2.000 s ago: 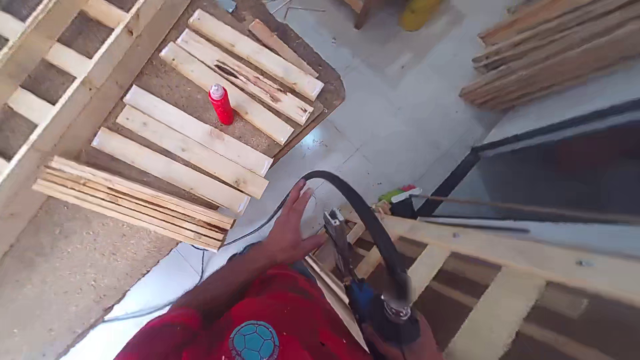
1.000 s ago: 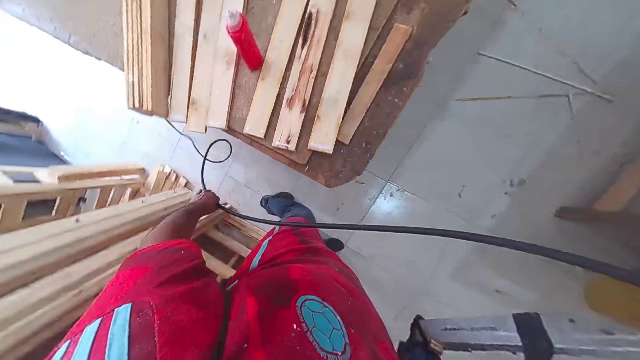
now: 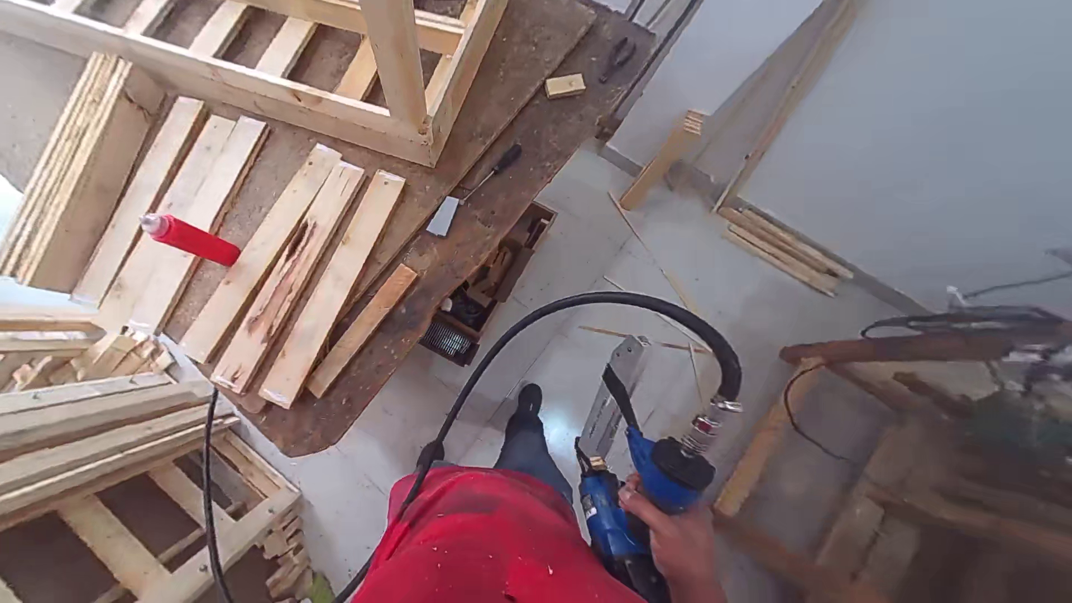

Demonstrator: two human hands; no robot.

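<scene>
My right hand [image 3: 670, 528] is closed around a blue and black pneumatic nailer [image 3: 615, 515] at the bottom of the view. A black air hose [image 3: 586, 300] arcs over from its metal coupling [image 3: 710, 425], and the nailer's long grey metal magazine [image 3: 615, 394] points up and away over the floor. My left hand is out of view. On the workbench lie several flat wooden slats [image 3: 335, 289] with white marks at their ends. A red bottle [image 3: 193, 240] with a pale nozzle lies across them.
A wooden frame [image 3: 301, 102] and a screwdriver [image 3: 494, 173] are on the bench [image 3: 360, 385]. Beneath its edge is a box of parts [image 3: 540, 226]. A slatted wooden frame [image 3: 276, 502] stands lower left. Thin strips [image 3: 653, 243] lie on the floor; a cluttered wooden stand [image 3: 754, 452] is at right.
The view has turned strongly. My left hand, seen in both earlier frames, is out of view. My right hand and the whole nailer show now; one second ago only part of the tool was visible.
</scene>
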